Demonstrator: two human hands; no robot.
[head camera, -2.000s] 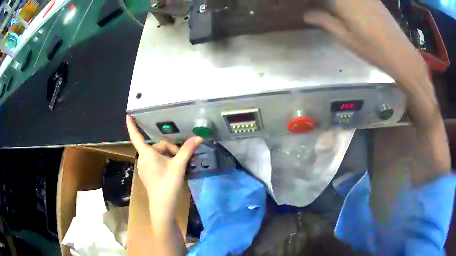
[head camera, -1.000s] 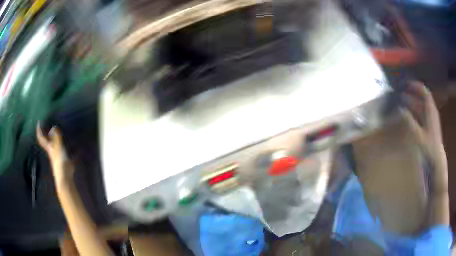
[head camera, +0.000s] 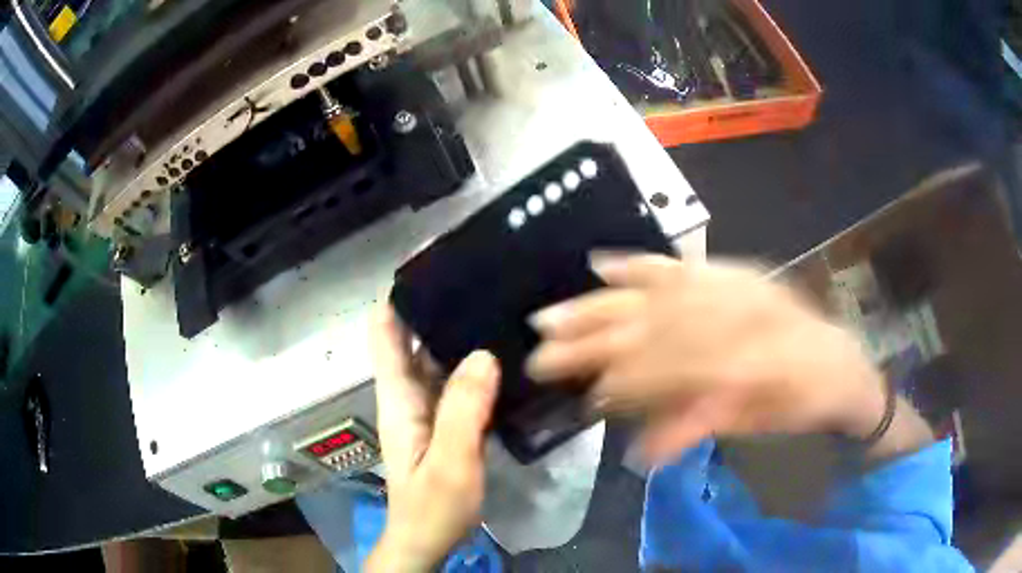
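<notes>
A flat black housing (head camera: 482, 269) with a row of several white marks near its upper edge is held tilted over the front of the silver-white press (head camera: 325, 364). My left hand (head camera: 431, 442) grips its lower left edge, thumb on its face. My right hand (head camera: 717, 358), blurred, is over the housing's lower right part with its fingers spread; whether it touches cannot be told. The black fixture (head camera: 325, 179) on the press top lies behind, below the metal plate with holes (head camera: 241, 118).
An orange box (head camera: 734, 118) with small black parts stands at the back right. A brown carton (head camera: 964, 257) is at the right. Green buttons (head camera: 279, 475) and a red-digit panel (head camera: 341, 444) are on the machine front. A small dark object (head camera: 37, 420) lies far left on the black mat.
The view has swung to the right. Both hands were apart at the machine's sides a second ago; now they are together at the front, and my left hand has hold of a black housing.
</notes>
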